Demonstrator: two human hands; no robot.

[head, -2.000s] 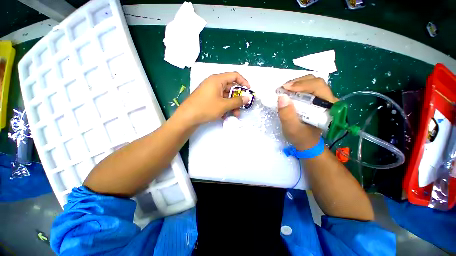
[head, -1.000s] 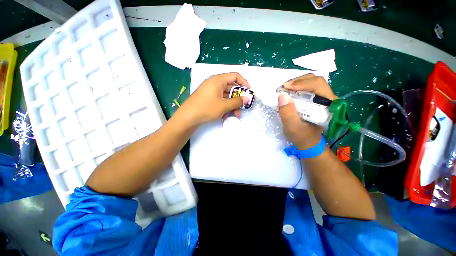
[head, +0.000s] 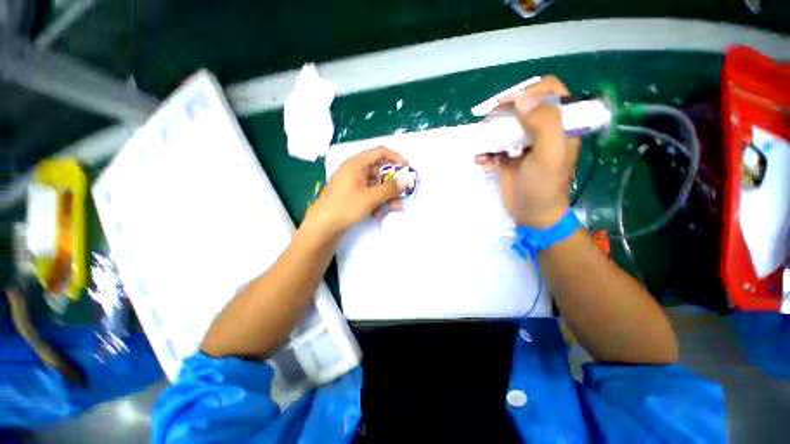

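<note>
My left hand holds a small electronic module between thumb and fingers over the upper left of the white work mat. The module has a dark and white rim with yellow inside and is blurred. My right hand is at the mat's upper right edge, closed around the dispensing syringe, its green top pointing right. A clear air hose loops from the top. A blue wrist strap is on my right wrist.
White blister tray left, partly under my left forearm. Wiping paper beyond the mat. Red bin at right with white paper and a module. Yellow bin at far left; a neighbour's blurred arm below it. Pale rail and dark belt beyond.
The view has shifted and tilted. My right hand has moved up and away with the syringe, near the white paper scrap beyond the mat. My left hand still holds the module.
</note>
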